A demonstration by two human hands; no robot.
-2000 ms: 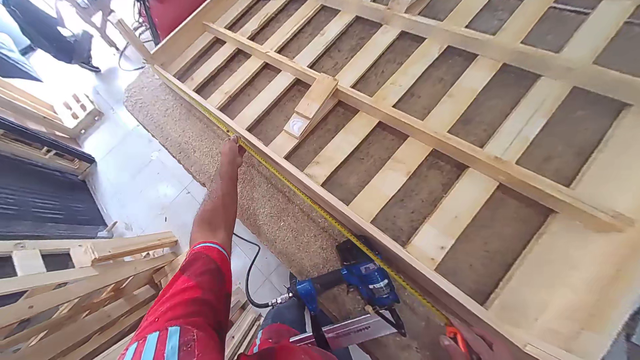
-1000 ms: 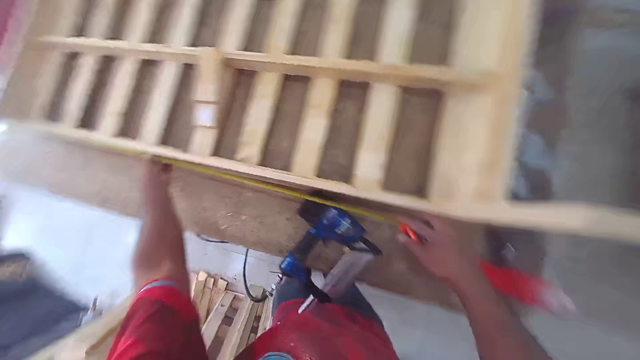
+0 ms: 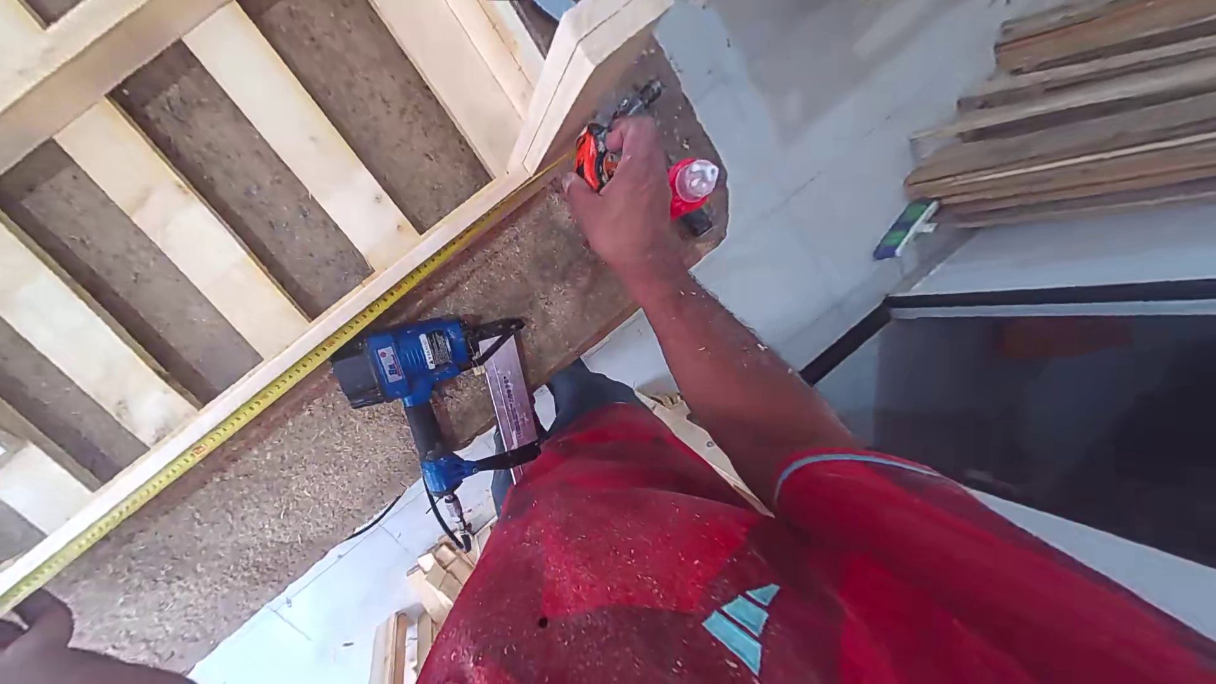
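Note:
My right hand (image 3: 627, 204) grips the orange case of a tape measure (image 3: 591, 157) at the near corner of a slatted wooden frame (image 3: 351, 299). The yellow tape blade (image 3: 275, 389) runs along the frame's outer rail to the lower left. There my left hand (image 3: 38, 632), partly cut off by the view's edge, lies beside the blade; its fingertips are not clearly seen. A blue pneumatic nailer (image 3: 418, 361) lies on the sawdust-covered bench top between my hands, its magazine pointing towards my body. Just right of my right hand is a red bottle with a clear cap (image 3: 695, 180).
A dark tool (image 3: 638, 97) lies beyond my right hand at the bench's end. Stacked boards (image 3: 1064, 123) stand at the upper right with a green and white brush head (image 3: 905, 229) near them. An air hose (image 3: 442, 518) hangs from the nailer. Wood pieces (image 3: 437, 579) are below the bench.
The view has swung to the frame's right end. My right hand, open-looking near the orange tape case one second ago, is now around it. The nailer still lies on the bench.

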